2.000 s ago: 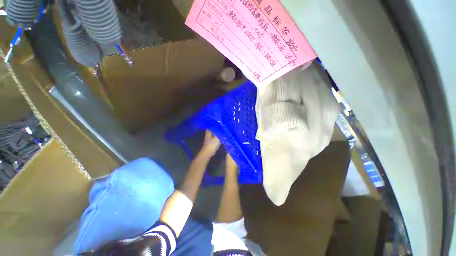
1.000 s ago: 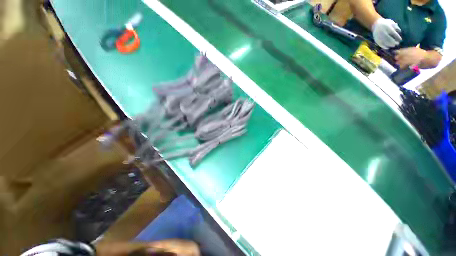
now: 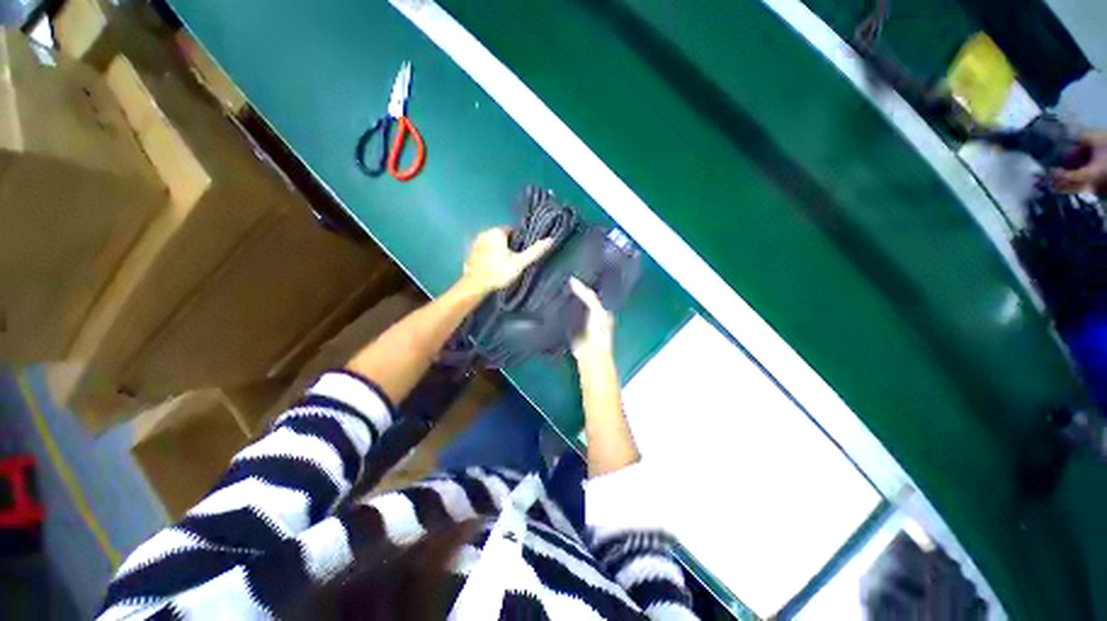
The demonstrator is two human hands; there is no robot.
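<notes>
Dark grey bundled power cords [image 3: 549, 224] lie in a heap on the green bench ledge, partly blurred. My left hand [image 3: 495, 261] is at the heap's left side, thumb over a hank and fingers round it. My right hand [image 3: 591, 318] is at the heap's right side, fingers on the cords; its grip is blurred and partly hidden by them. Scissors [image 3: 395, 143] with one orange-red and one black handle lie up and left of the cords. A flat white board [image 3: 747, 467] lies to the right of my right hand.
A green conveyor belt [image 3: 728, 182] with white edging runs beyond the ledge. Brown cartons [image 3: 182, 243] stand at the left. A tray with dark parts [image 3: 917, 582] is at the lower right. Another person's hand [image 3: 1080, 164] and a yellow item [image 3: 981, 79] are across the belt.
The view has moved from below the bench to its top. Both hands have left the blue plastic item and are now at the cords, which are gathered closer together.
</notes>
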